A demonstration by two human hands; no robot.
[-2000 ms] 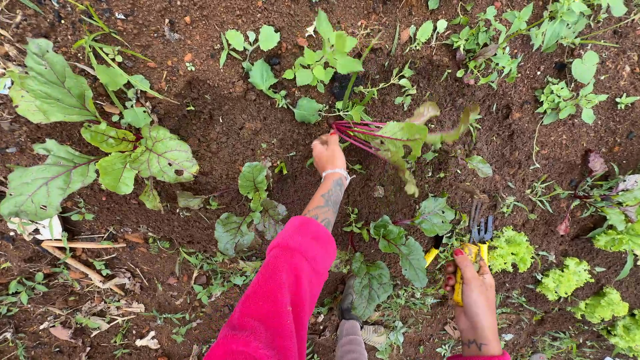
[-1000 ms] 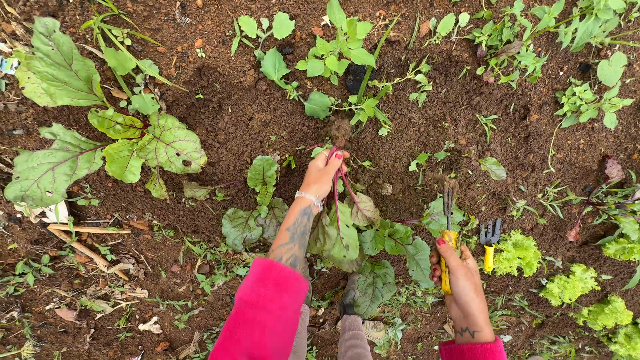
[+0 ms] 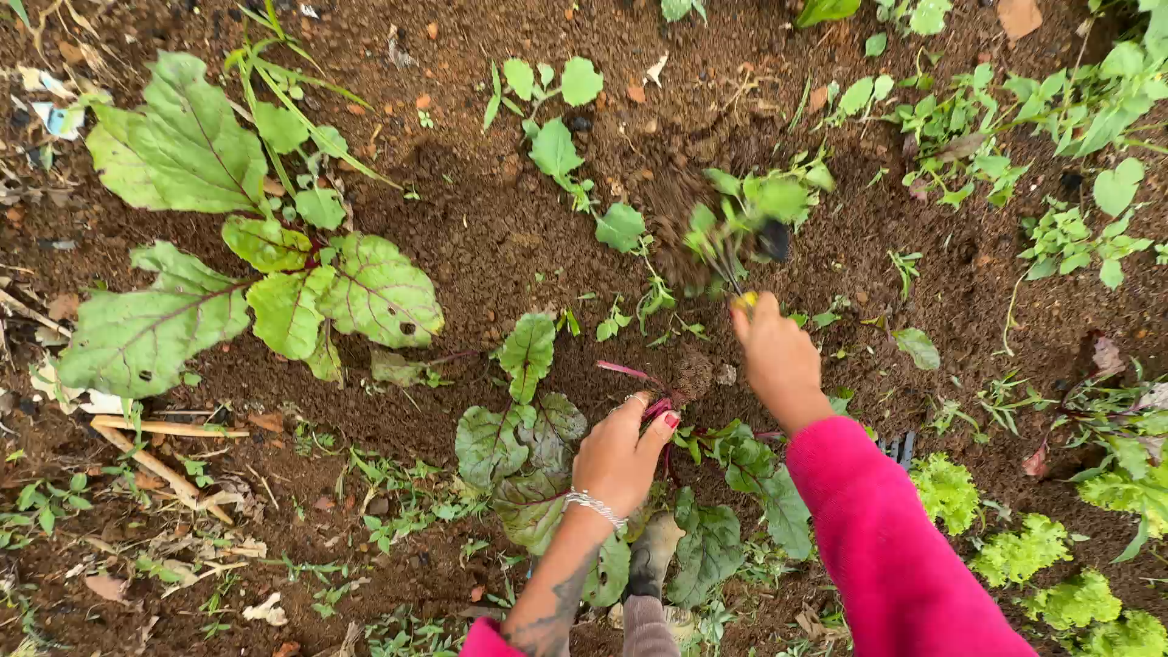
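Note:
My left hand (image 3: 620, 452) grips the red stems of a beet plant (image 3: 659, 406), whose soil-covered root (image 3: 693, 376) points up and to the right. My right hand (image 3: 776, 356) holds a small garden hand tool (image 3: 746, 299) with a yellow handle. Its metal end reaches into a clump of green weeds (image 3: 766, 201), which is blurred, as is the soil beside it. The tool's exact shape there is hidden.
A large beet plant (image 3: 292, 292) grows at left. Small lettuces (image 3: 1017, 547) stand at lower right, near the dark tines of a hand fork (image 3: 899, 449), partly behind my right sleeve. A boot (image 3: 652, 552) is below my left hand. Dry stalks (image 3: 155, 461) lie at lower left.
My left hand, gripping the beet by its stems, has moved it down from the weeds. My right hand has put down the fork, taken another yellow-handled tool and moved up and left to the weeds.

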